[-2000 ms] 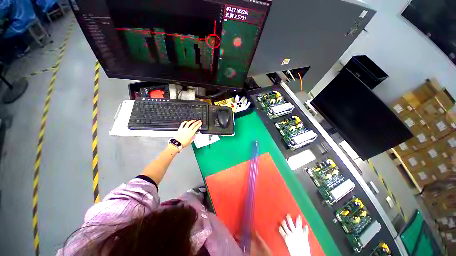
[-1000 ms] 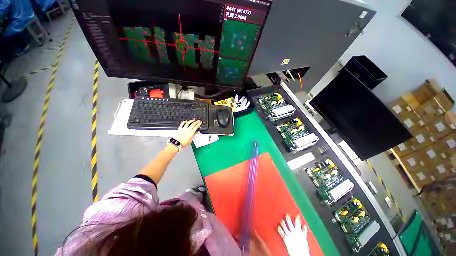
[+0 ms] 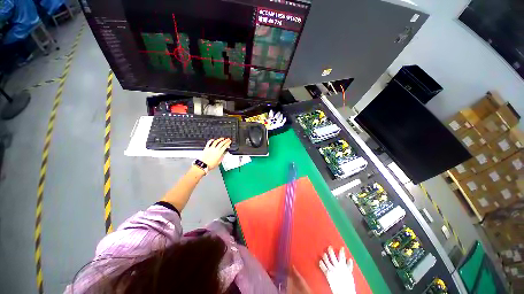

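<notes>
My left hand (image 3: 216,150) rests on the right end of the black keyboard (image 3: 187,131), palm down, holding nothing. The large monitor (image 3: 195,51) shows green board images with a red crosshair. A see-through purple strip (image 3: 287,221) lies lengthwise over the red mat (image 3: 258,212). A bit of my right hand (image 3: 297,282) shows at the bottom edge beside the strip's near end; its fingers are hidden, so its grip cannot be told. A white glove (image 3: 339,271) lies flat on the mat, cut off by the bottom edge.
A black mouse (image 3: 256,135) is right of the keyboard. Another glove (image 3: 276,120) lies beyond it. Green boards (image 3: 376,207) with yellow parts stand in a row on the conveyor at the right. A dark monitor (image 3: 413,132) stands beyond it. Cartons (image 3: 488,166) are stacked far right.
The red crosshair on the monitor has moved left, and the small pictures beside it have changed. The far boards on the conveyor have shifted slightly. My left hand has stayed in place.
</notes>
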